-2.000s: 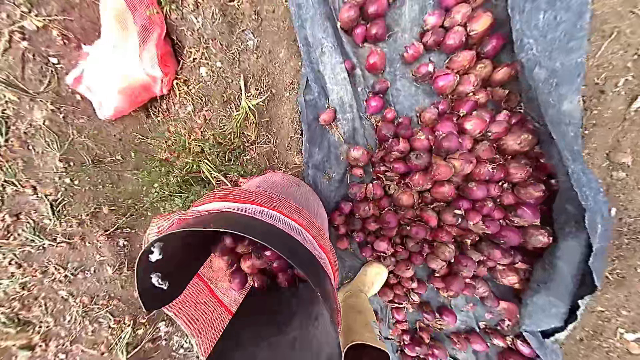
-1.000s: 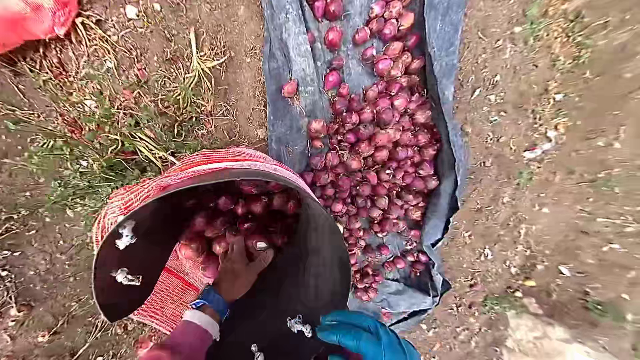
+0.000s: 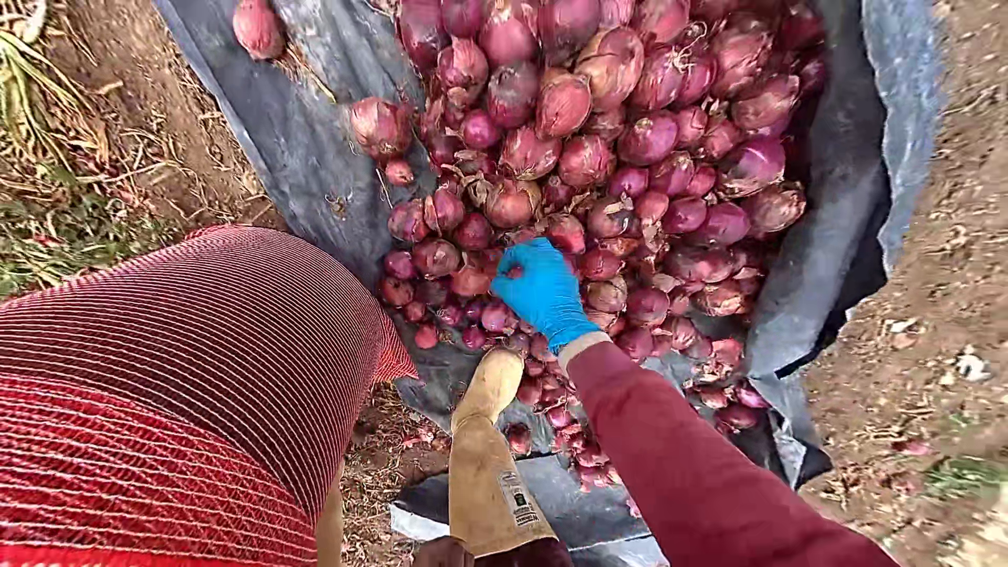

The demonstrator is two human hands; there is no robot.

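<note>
My right hand (image 3: 539, 287), in a blue glove, is on the heap of red onions (image 3: 567, 102). Its fingers are curled, with a bit of red onion showing between them; the fingertips are mostly hidden. The onions lie on a dark plastic sheet (image 3: 315, 150), large ones towards the top and many small ones near the glove. At the left stands a bulging red mesh sack (image 3: 181, 370), its mouth out of view. A dark brown shape at the bottom edge may be part of my left hand; what it holds cannot be seen.
A tan rubber boot (image 3: 492, 472) stands with its toe against the small onions. Part of another boot shows behind the sack. The sheet's folded edge (image 3: 906, 118) rises on the right. Bare soil (image 3: 921, 402) borders it, and green plants (image 3: 55, 236) grow at the left.
My gloved right hand has moved from beside the container's mouth onto the onion heap. My left hand, earlier on onions inside the container, has left that place. The view is now much closer to the heap.
</note>
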